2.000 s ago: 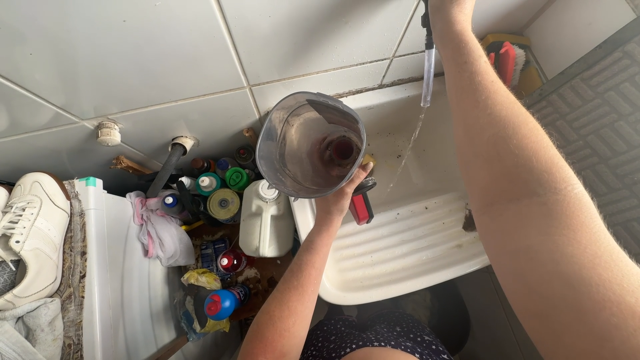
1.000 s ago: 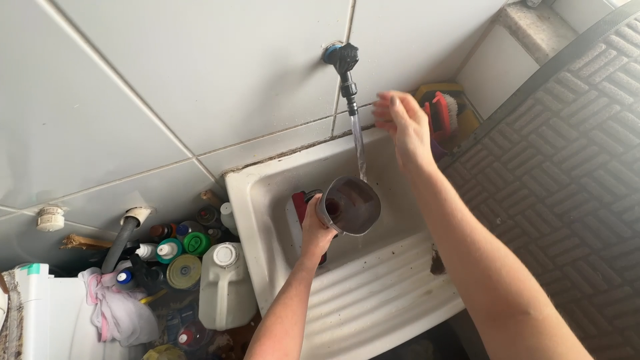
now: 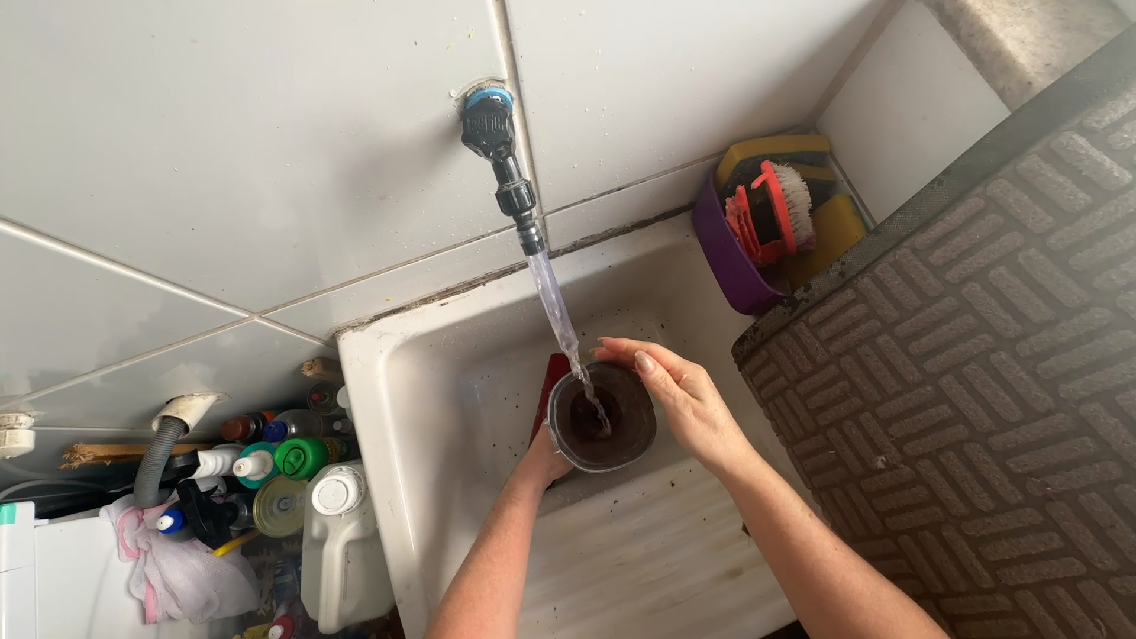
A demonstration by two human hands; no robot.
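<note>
Water runs from the black wall tap (image 3: pixel 501 160) into a translucent grey plastic container (image 3: pixel 628 417) inside the white utility sink (image 3: pixel 444 390). My left hand (image 3: pixel 543 454) grips the container from its left side; its fingers are largely hidden behind the wall. Beside that hand a dark red part (image 3: pixel 552 390) shows, partly covered by the container. My right hand (image 3: pixel 688 390) is at the container's upper right rim, fingers extended and slightly apart; whether they touch the rim is unclear. Brownish water lies in the container's bottom.
A purple tub (image 3: pixel 732 257) with sponges and a red scrub brush (image 3: pixel 781 213) sits on the sink's back right corner. A dark textured mat (image 3: pixel 958 382) hangs along the right. At left stand a white jug (image 3: pixel 342 550), several bottles, a grey drain hose (image 3: pixel 160 461) and a pinkish-white cloth (image 3: pixel 182 568).
My right hand has come down from the tap area to the container's rim. The container has moved down into the sink, and the stream now falls inside it.
</note>
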